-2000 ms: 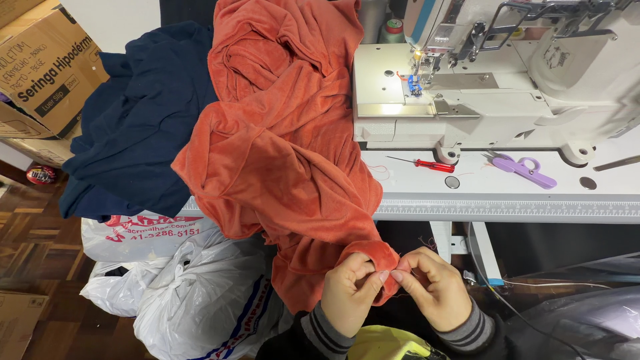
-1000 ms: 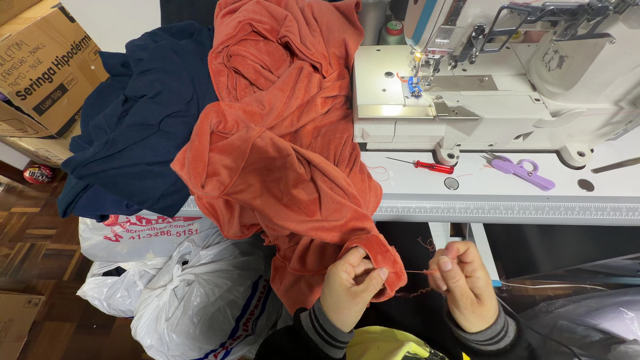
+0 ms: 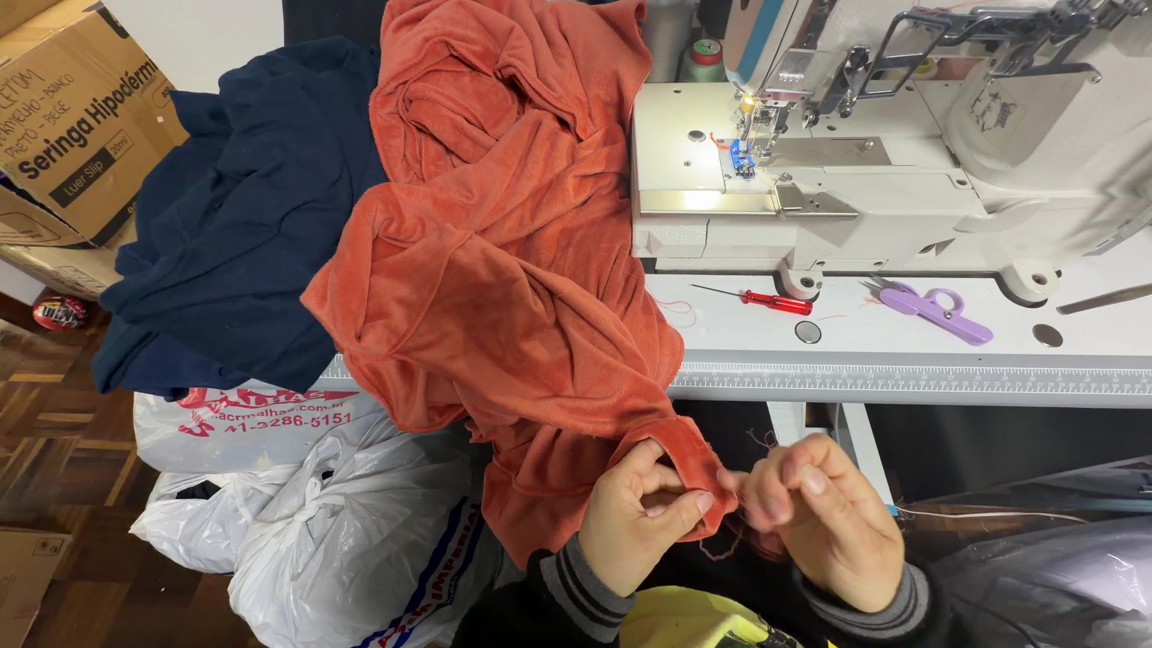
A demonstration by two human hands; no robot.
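A coral-orange velvety fabric garment (image 3: 504, 297) hangs over the table's front edge, its narrow tubular end low in the middle. My left hand (image 3: 643, 513) grips the edge of that end between thumb and fingers. Just right of it is my right hand (image 3: 828, 513), fingers curled and slightly blurred, one fingertip near the fabric edge. Loose reddish threads (image 3: 724, 544) dangle between and below the hands; whether the right fingers pinch a thread is unclear. An industrial sewing machine (image 3: 810, 198) stands behind, its blue presser foot (image 3: 742, 158) lit.
On the table lie a red screwdriver (image 3: 776, 302), purple thread snips (image 3: 936, 309) and metal tweezers (image 3: 1105, 299). A ruler strip (image 3: 900, 378) runs along the front edge. Dark blue fabric (image 3: 243, 216), cardboard boxes (image 3: 81, 126) and white plastic bags (image 3: 351, 540) are at left. A thread spool (image 3: 706, 63) stands behind.
My right hand was pinching at the fabric edge beside the left, then drew away to the right with thread, and its fingers are now back nearer the edge. My left hand keeps its hold.
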